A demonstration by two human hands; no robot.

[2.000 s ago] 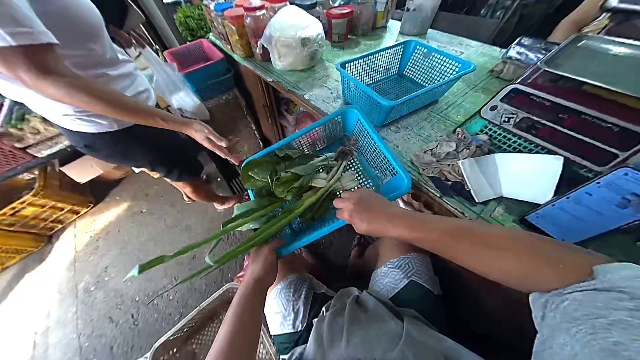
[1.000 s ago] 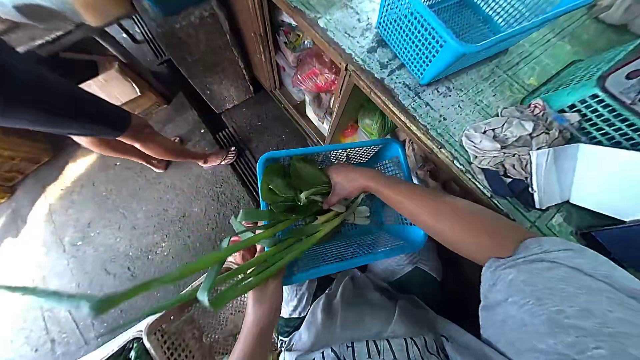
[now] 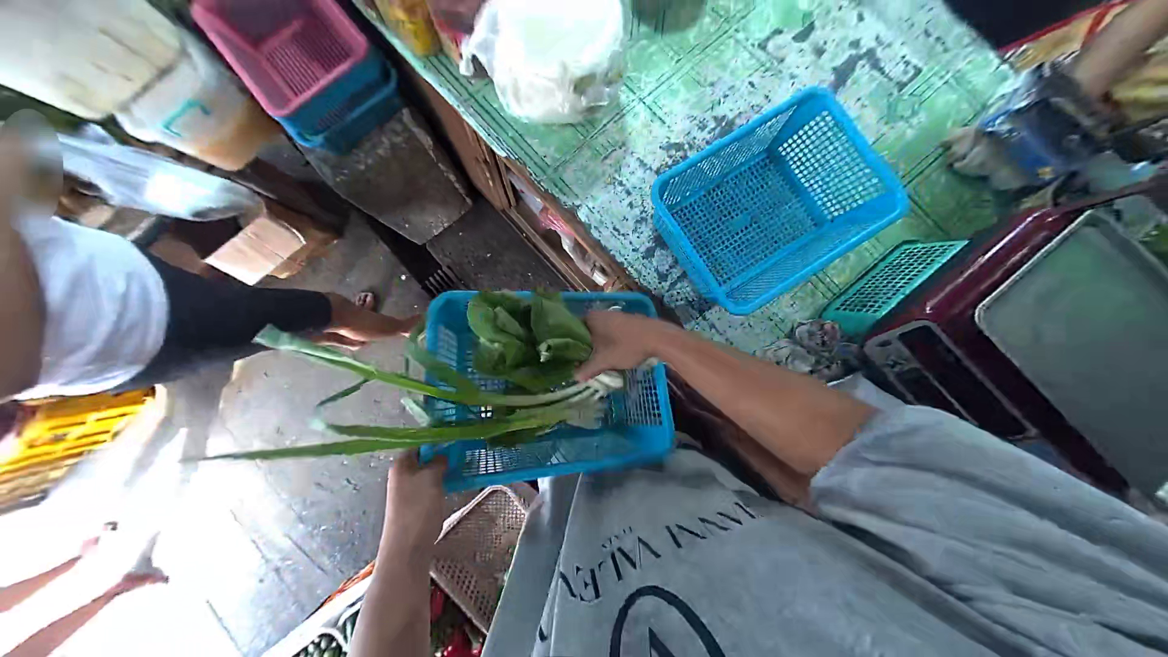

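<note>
A blue plastic basket point(image 3: 547, 465) is in front of my body, with leafy greens point(image 3: 529, 338) and long spring onions point(image 3: 511, 401) in it; the onion tops hang out over its left side. My left hand point(image 3: 417, 474) grips the basket's near left corner, its fingers partly hidden. My right hand point(image 3: 620, 342) reaches over the right part of the basket and touches the greens beside the white onion ends; whether its fingers hold any of them is hard to tell.
Another blue basket point(image 3: 776, 219) and a white plastic bag point(image 3: 552, 59) rest on the green worktop point(image 3: 630, 155). A dark red appliance point(image 3: 1022, 310) stands at the right. A person's leg point(image 3: 246, 306) is at the left. A beige basket point(image 3: 484, 547) sits below.
My right hand has moved from the basket's near rim to the greens inside. The leafy greens now stand more upright beside it. The view has swung considerably.
</note>
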